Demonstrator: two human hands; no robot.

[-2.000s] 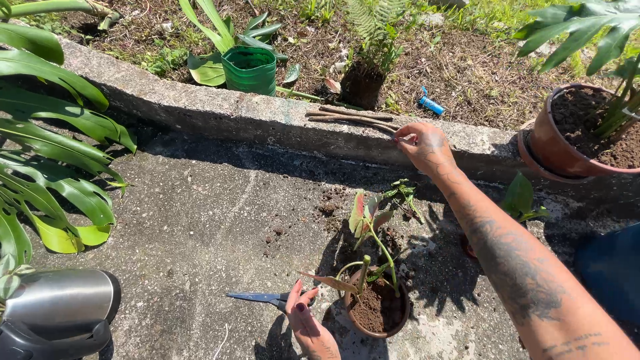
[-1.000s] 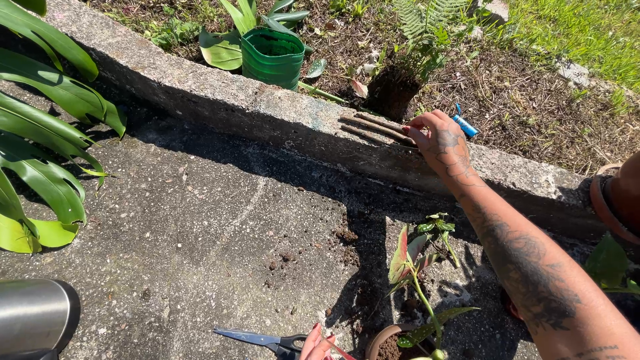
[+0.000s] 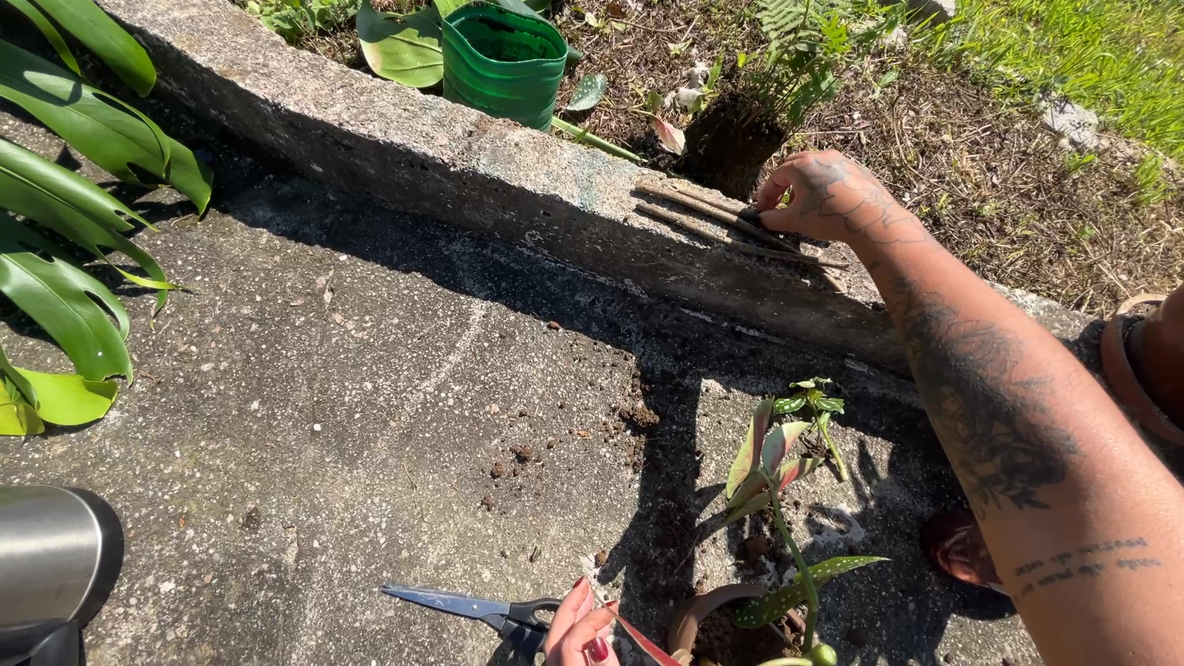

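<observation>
My right hand (image 3: 823, 199) reaches onto the low concrete wall, its fingertips pinching the end of a dark thin stick (image 3: 712, 208) that lies among several others. At the bottom edge my left hand (image 3: 583, 629) is partly cut off, beside the black handles of scissors (image 3: 449, 601) lying on the concrete, blades pointing left. Whether its fingers hold anything is unclear; a reddish leaf passes next to them. Just right of it stands a terracotta pot (image 3: 694, 615) with soil and a spotted-leaf plant (image 3: 800, 583). A small leafy cutting (image 3: 819, 407) lies above the pot.
The concrete wall (image 3: 388, 129) crosses the view, with a green plastic container (image 3: 504, 69) and a fern (image 3: 800, 46) behind it. Large green leaves (image 3: 65, 268) hang at left above a metal vessel (image 3: 46, 555). Another brown pot (image 3: 1142, 361) stands at right. Loose soil (image 3: 638, 416) is scattered on the ground.
The view has shifted, bringing the wall lower and the potted plant toward the bottom edge. My right hand stays at the sticks, whose ends now lie less evenly together.
</observation>
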